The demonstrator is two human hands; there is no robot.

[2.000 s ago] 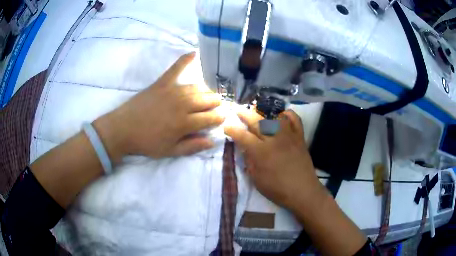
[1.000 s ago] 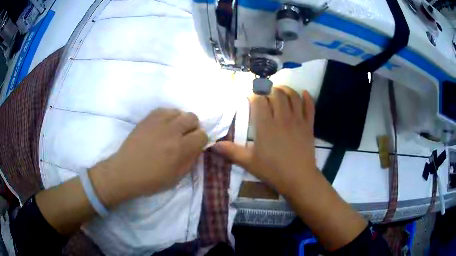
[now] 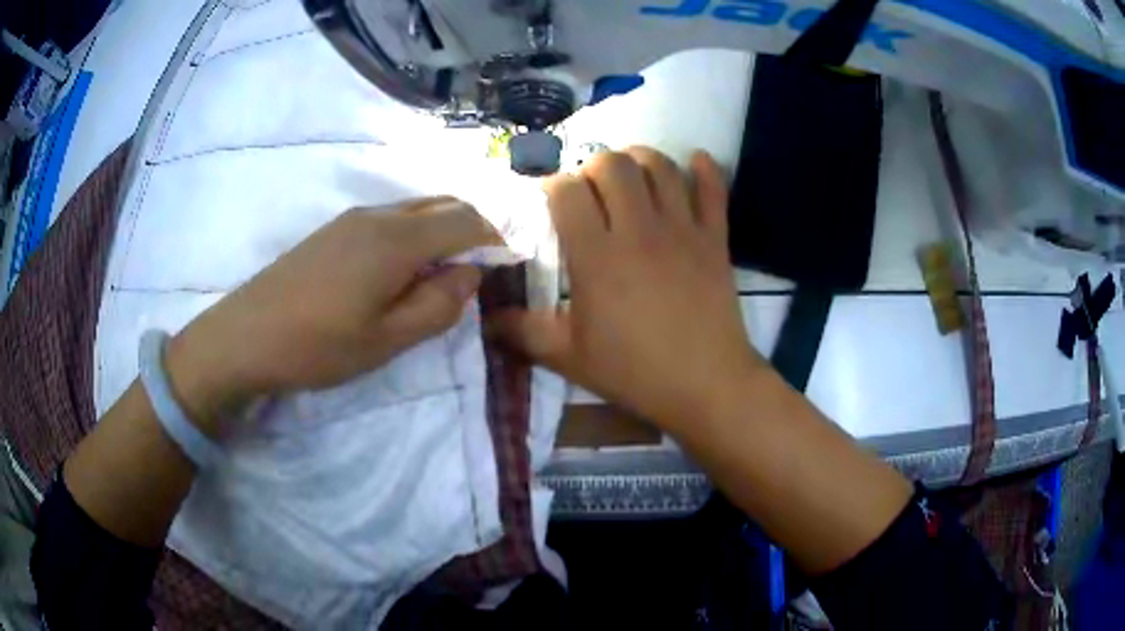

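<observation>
The white quilted panel [image 3: 247, 203] covers the left of the table, with brown checked fabric [image 3: 56, 314] showing at its left edge. My left hand [image 3: 339, 302] pinches the panel's white edge between thumb and fingers, just below the needle area. My right hand [image 3: 642, 277] lies beside it, fingers pointing up and spread a little, its thumb on the checked strip [image 3: 508, 419] between the hands. The sewing machine's head [image 3: 703, 31] is above; the presser foot area [image 3: 463, 117] is partly lost in glare.
A black rectangle [image 3: 808, 173] on a dark strap lies right of my right hand. A thin checked strip [image 3: 978, 358] hangs over the table's right side. A ruler scale [image 3: 617, 491] runs along the front edge, with a brown patch [image 3: 605, 425] above it.
My hands have come back from the needle. My left hand has taken hold of the white edge and lifted it. The machine shows higher and further left in view.
</observation>
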